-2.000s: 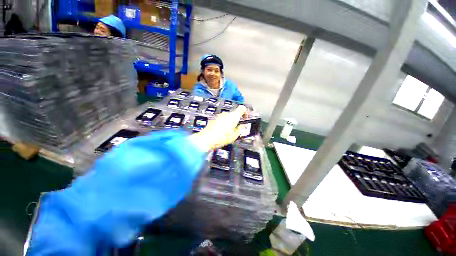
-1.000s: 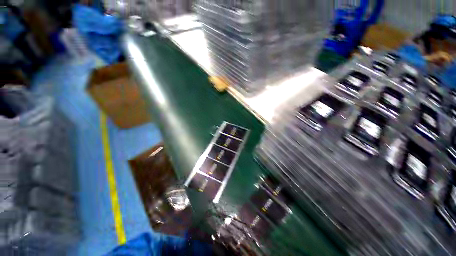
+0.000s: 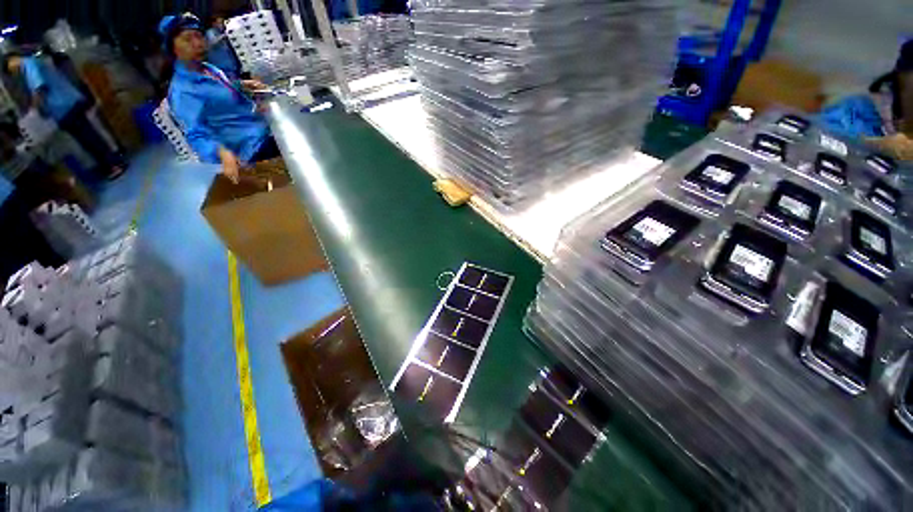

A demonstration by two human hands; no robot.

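Neither of my hands shows clearly; only a bit of blue sleeve is at the bottom edge. A film sheet (image 3: 459, 330) with several dark films in a column and white edges lies on the green bench mat (image 3: 400, 235). A second sheet of dark films (image 3: 546, 430) lies nearer me, partly blurred, with shiny clear plastic beside it. At the right, closed black flip phones with white labels, such as the nearest corner phone (image 3: 651, 235), lie in the top blister tray (image 3: 591, 270) of a tall stack.
A taller stack of clear trays (image 3: 541, 90) stands behind the mat. Cardboard boxes (image 3: 265, 235) stand on the blue floor at left, one holding clear plastic (image 3: 375, 420). A person in blue (image 3: 215, 110) sits farther along the bench. White stacks (image 3: 130, 370) stand at far left.
The view has swung left and down from the trays, then steadied. My reaching hand and the phone at it have left the picture. The seated person now shows more fully.
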